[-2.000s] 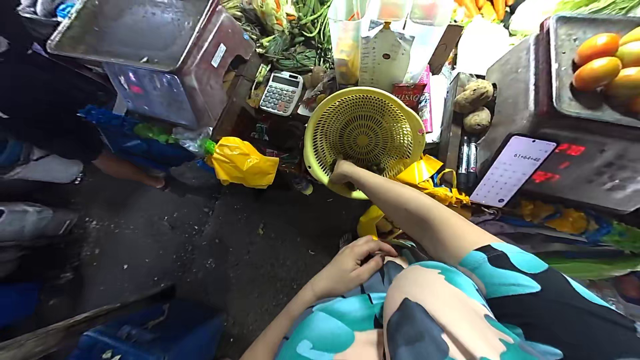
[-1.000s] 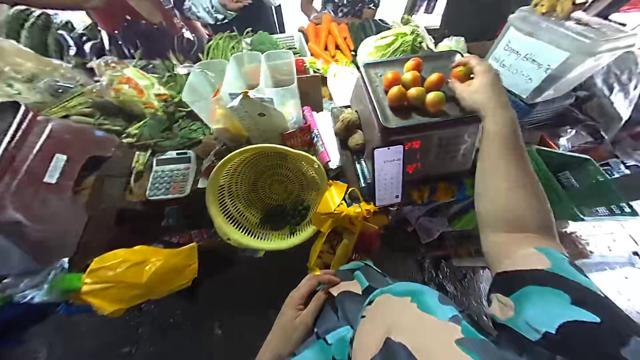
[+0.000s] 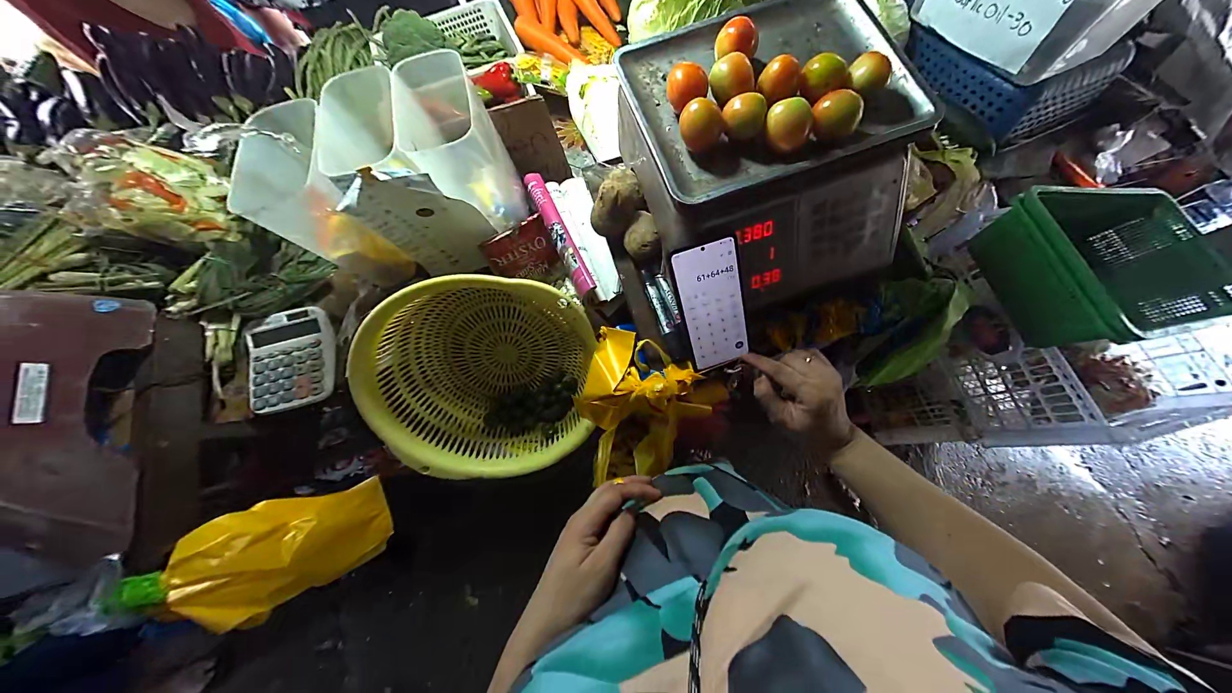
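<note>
My right hand [image 3: 801,393] reaches to the lower edge of a smartphone [image 3: 710,306] that shows a calculator and leans against the front of a digital scale [image 3: 818,217]. Its index finger is stretched out at the phone's bottom corner. Several tomatoes [image 3: 788,125] lie in the scale's metal pan [image 3: 664,144]. My left hand [image 3: 604,539] rests on the patterned cloth over my lap, fingers curled; whether it grips the cloth I cannot tell. A yellow plastic basket [image 3: 452,327] with small dark green produce [image 3: 532,404] stands ahead of it, beside a tied yellow plastic bag [image 3: 647,390].
A desk calculator [image 3: 291,361] lies left of the basket. Behind it stand clear plastic containers [image 3: 354,120]. Potatoes [image 3: 617,204] sit beside the scale. A green crate [image 3: 1049,265] is at the right; another yellow bag [image 3: 279,553] hangs at the lower left.
My right hand was in the basket, then at a tomato on the scale pan, and is now down at the phone. The view has turned right since the first frame.
</note>
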